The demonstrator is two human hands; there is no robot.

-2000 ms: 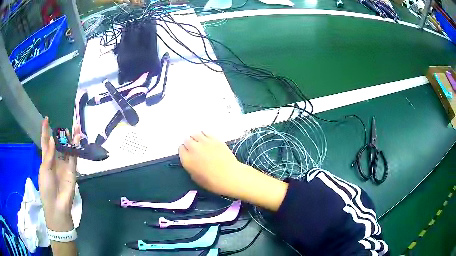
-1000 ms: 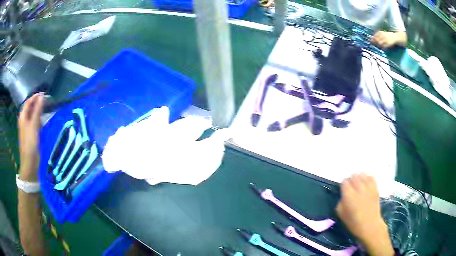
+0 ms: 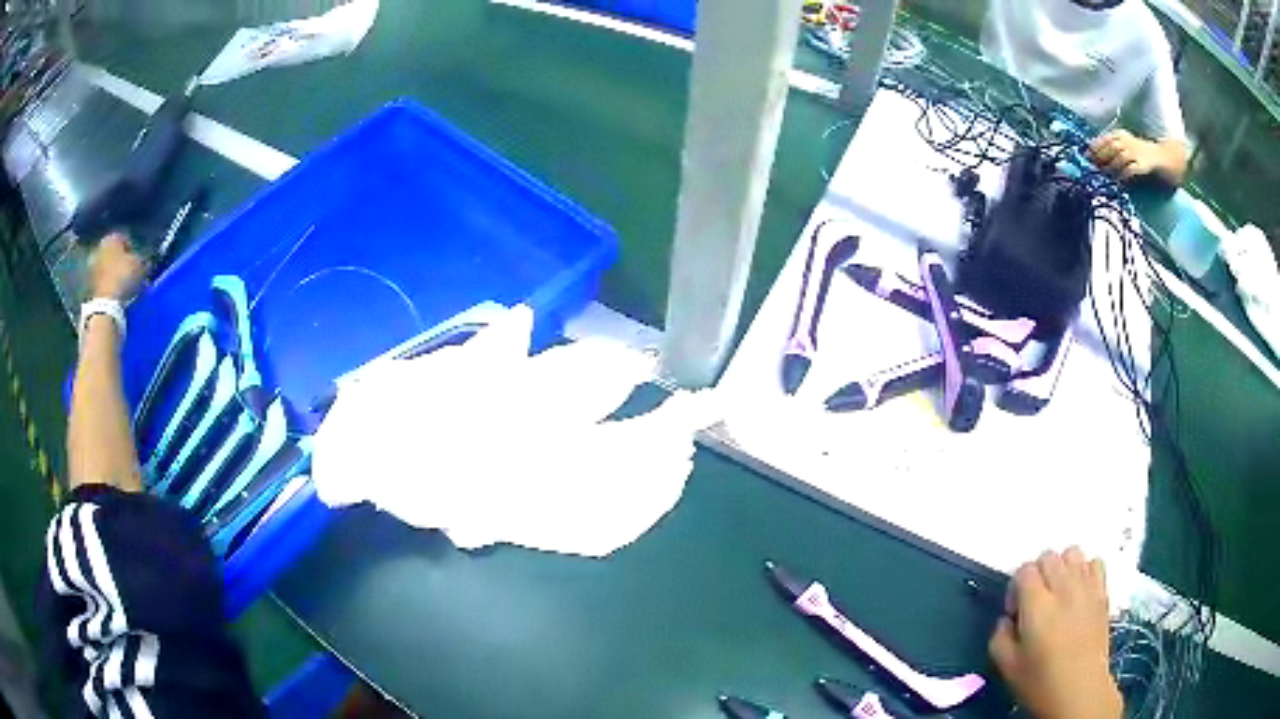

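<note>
My left hand (image 3: pixel 115 267) reaches past the left side of the blue bin (image 3: pixel 463 176), beside a dark item (image 3: pixel 148 169); its fingers are small and blurred, and I cannot tell if it holds anything. My right hand (image 3: pixel 1063 632) is a loose fist, back up, at the white board's front edge. A small dark tip shows at its left side; its palm is hidden. A pink pen (image 3: pixel 877 643) lies on the green mat left of it, with more pens cut off below. Blue pens (image 3: pixel 232 421) lie in the bin.
A white cloth or bag (image 3: pixel 512 443) covers the bin's right edge. A grey post (image 3: pixel 723 197) stands behind it. Crossed pink-and-black pens (image 3: pixel 948 337), a black block (image 3: pixel 1032 239) and cables lie on the white board (image 3: pixel 898 471). Another person (image 3: pixel 1088 63) is at the back right.
The view has swung left. My left hand has gone from the white board, with a dark pen, to beyond the bin. My right hand stays by the board's edge. The other person shows more.
</note>
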